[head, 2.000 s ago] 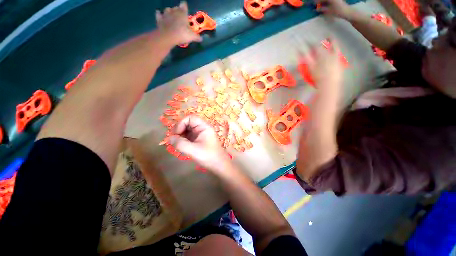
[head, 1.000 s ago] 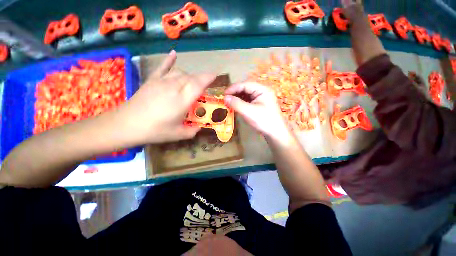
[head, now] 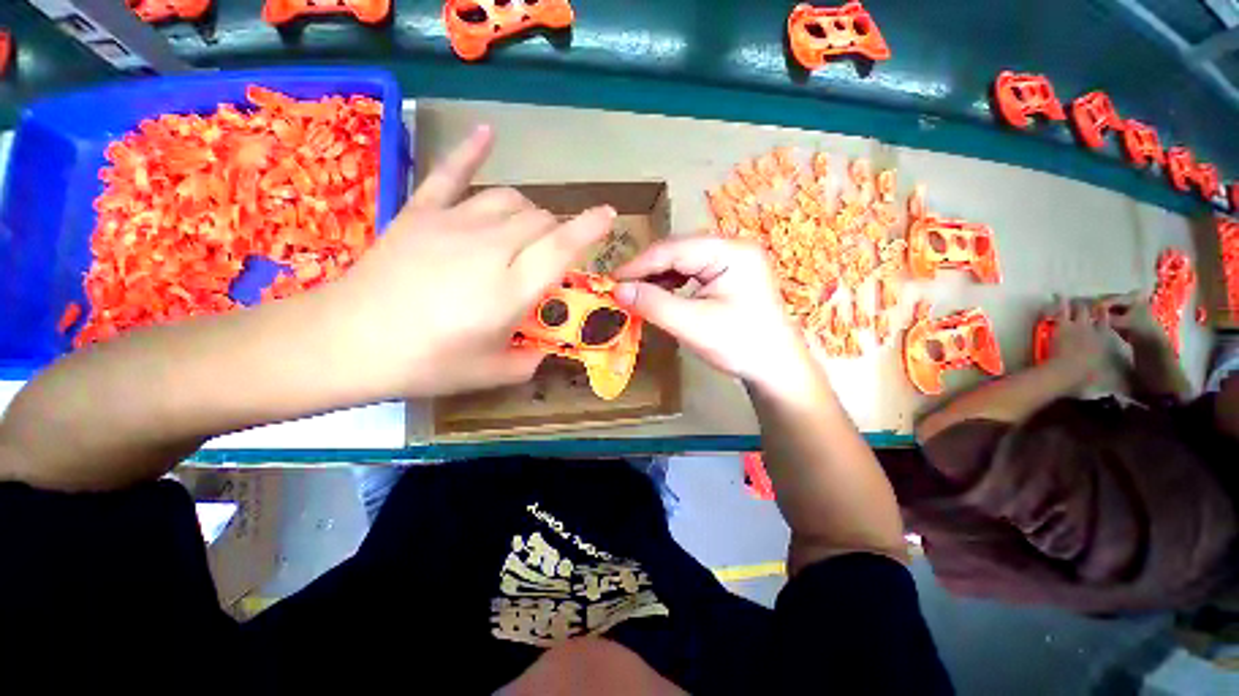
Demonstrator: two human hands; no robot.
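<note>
My left hand [head: 455, 292] holds an orange controller shell [head: 612, 364] by its left side, over the open cardboard box [head: 659, 408]. The shell's round openings face up. My right hand [head: 707, 302] has thumb and index finger pinched together at the shell's upper right edge. Whether a small part is between those fingertips cannot be told. Small grey parts show partly in the box, mostly hidden under the shell and my hands.
A blue plastic bin [head: 394, 150] of small orange parts is at left. Sub-assembled buttons [head: 815, 245] lie piled right of the box, beside two shells [head: 954, 347]. A conveyor belt [head: 679, 48] carries shells beyond. Another person's hands [head: 1087, 340] work at right.
The view has shifted, so the bench sits a little higher. The shell stays in my hands with almost the same hold. The other person's arm has come back from the belt to the bench.
</note>
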